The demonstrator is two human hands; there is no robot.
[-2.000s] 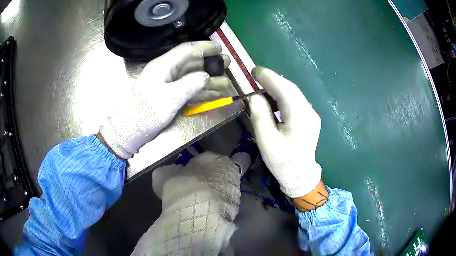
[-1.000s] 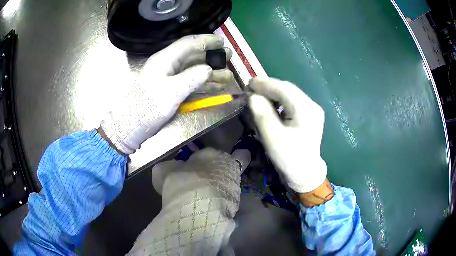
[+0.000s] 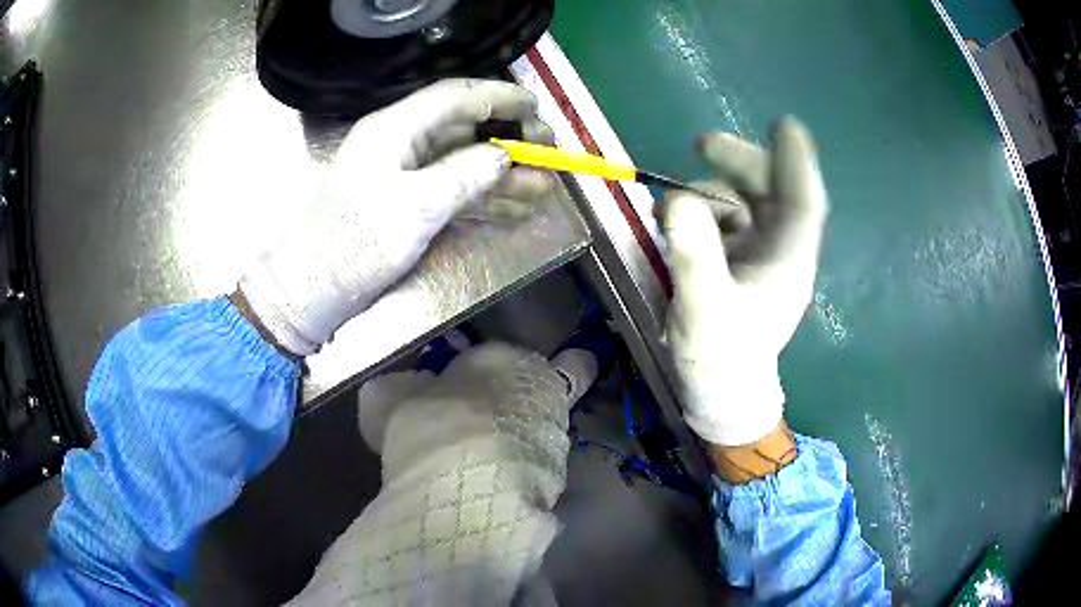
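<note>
My left hand (image 3: 379, 196), in a white knit glove, is over the steel worktop and holds a small black block (image 3: 499, 128) in its fingers. The block is partly hidden by the fingers and the yellow tool. The slim yellow-handled tool (image 3: 569, 160) lies across the gap between my hands, its yellow end at the block and my left thumb tip. Its thin dark end points right, in among the fingers of my right hand (image 3: 747, 273). My right hand, gloved and slightly blurred, is over the green belt and holds that thin end.
A black round housing (image 3: 409, 59) with a grey centre is just beyond my left hand. The steel worktop (image 3: 119, 178) ends at an edge above my off-white quilted trousers (image 3: 456, 498). A white rail with a red line borders the green conveyor (image 3: 936, 320). A green board (image 3: 986, 583) is at lower right.
My right hand has moved right and its fingers have spread more. The yellow tool has swung up, from below my left thumb to across the black block. My left hand has barely moved.
</note>
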